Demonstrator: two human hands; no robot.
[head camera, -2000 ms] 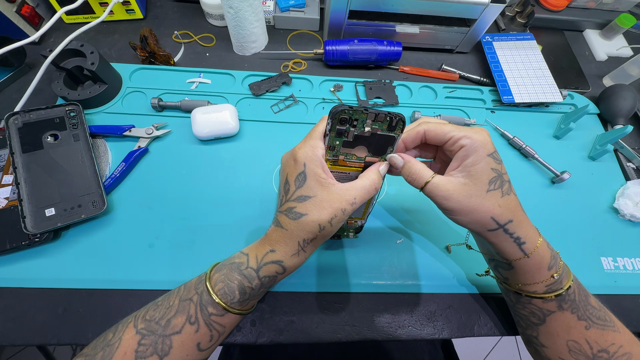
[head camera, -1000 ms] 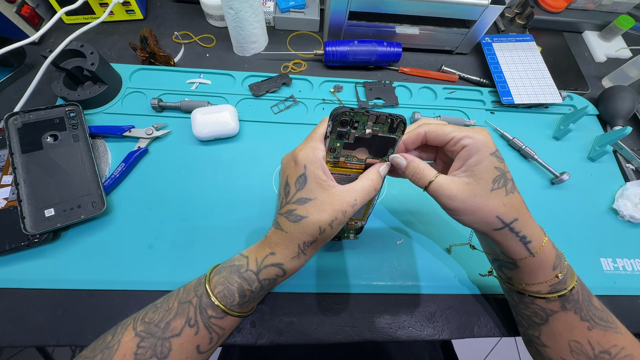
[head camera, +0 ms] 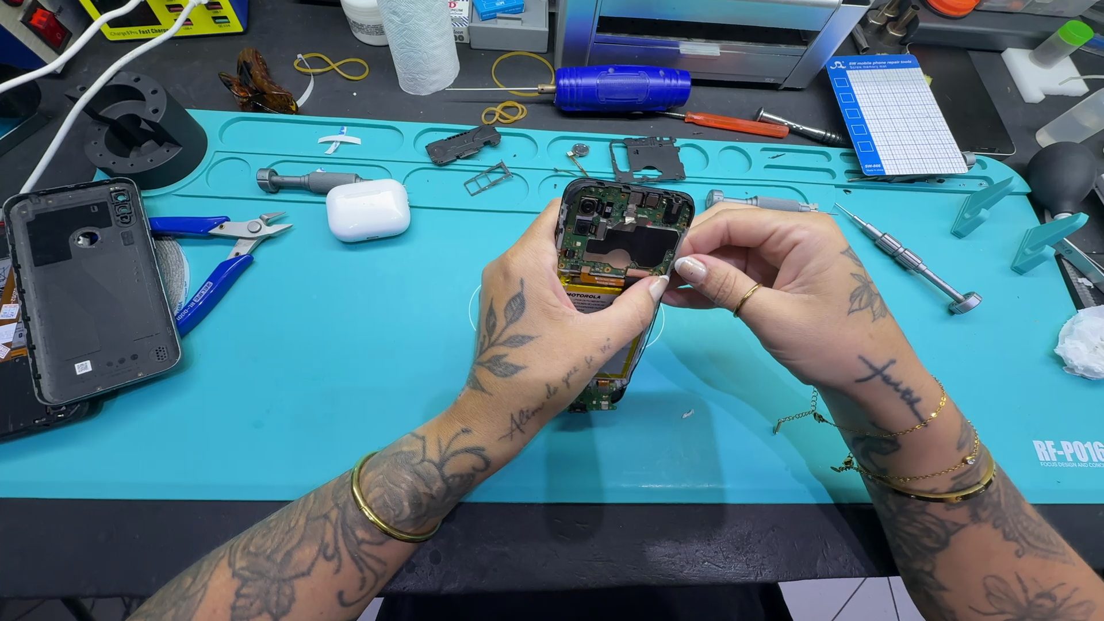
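An opened smartphone [head camera: 634, 237] with its circuit board and battery bare is tilted above the teal repair mat [head camera: 345, 431]. My left hand [head camera: 552, 336] grips it around the sides, the thumb lying across the battery near the right edge. At that same edge, the thumb and fingertips of my right hand [head camera: 759, 285] are pinched together beside the board; whether something small is between them cannot be seen. A removed phone back cover [head camera: 86, 293] lies at the far left, over other phone parts. Black plastic phone pieces [head camera: 463, 145] and a thin metal frame [head camera: 488, 178] sit in the mat's upper trays.
Blue-handled flush cutters [head camera: 207, 293] and a white earbud case [head camera: 368, 210] lie left of the phone. A precision screwdriver [head camera: 910, 259] and teal plastic clamps [head camera: 1048, 241] are to the right. Behind stand a paper roll [head camera: 420, 43], a blue-handled tool [head camera: 621, 89] and a drawer cabinet [head camera: 707, 56].
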